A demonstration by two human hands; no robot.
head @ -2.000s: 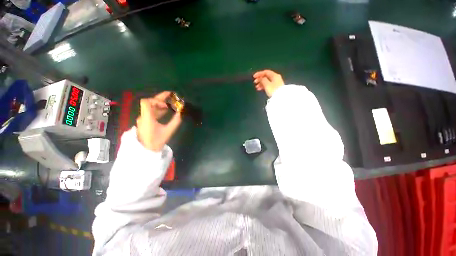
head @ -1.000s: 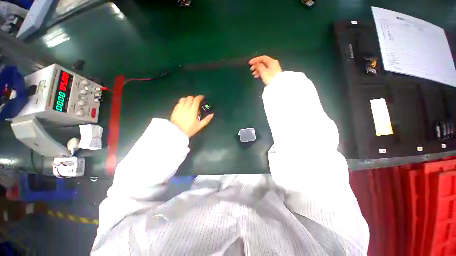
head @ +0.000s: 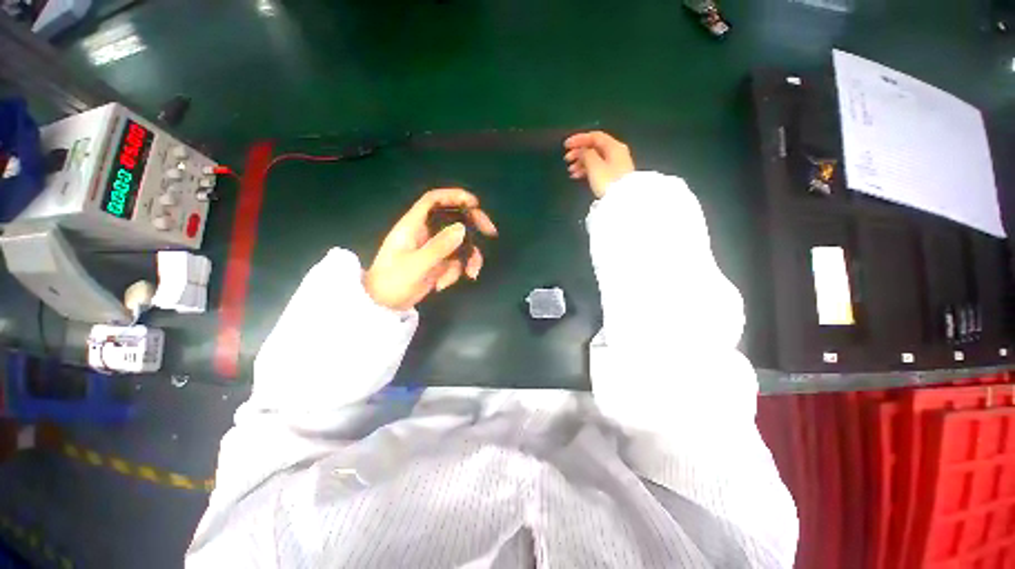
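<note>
My left hand (head: 432, 253) is over the green mat, left of centre, with fingers curled around a small dark smartwatch module (head: 451, 218). The module is mostly hidden by the fingers and its face cannot be read. My right hand (head: 595, 159) is over the mat right of centre, fingers loosely bent, with nothing visible in it. A small clear square piece (head: 547, 303) lies on the mat between my forearms. A thin test lead (head: 323, 158) with red wire and a dark end lies on the mat beyond my left hand.
A power supply (head: 139, 178) with red and green digits is at left, beside red tape (head: 242, 261). A black tray (head: 779, 278) with a paper sheet (head: 918, 145) is at right, above red trays (head: 968, 478). Another small unit (head: 709, 17) lies at the far edge.
The module showed orange parts, then a dark face with a green mark; now my left fingers cover most of it. My left hand moved right, away from the power supply. My right hand stays about there.
</note>
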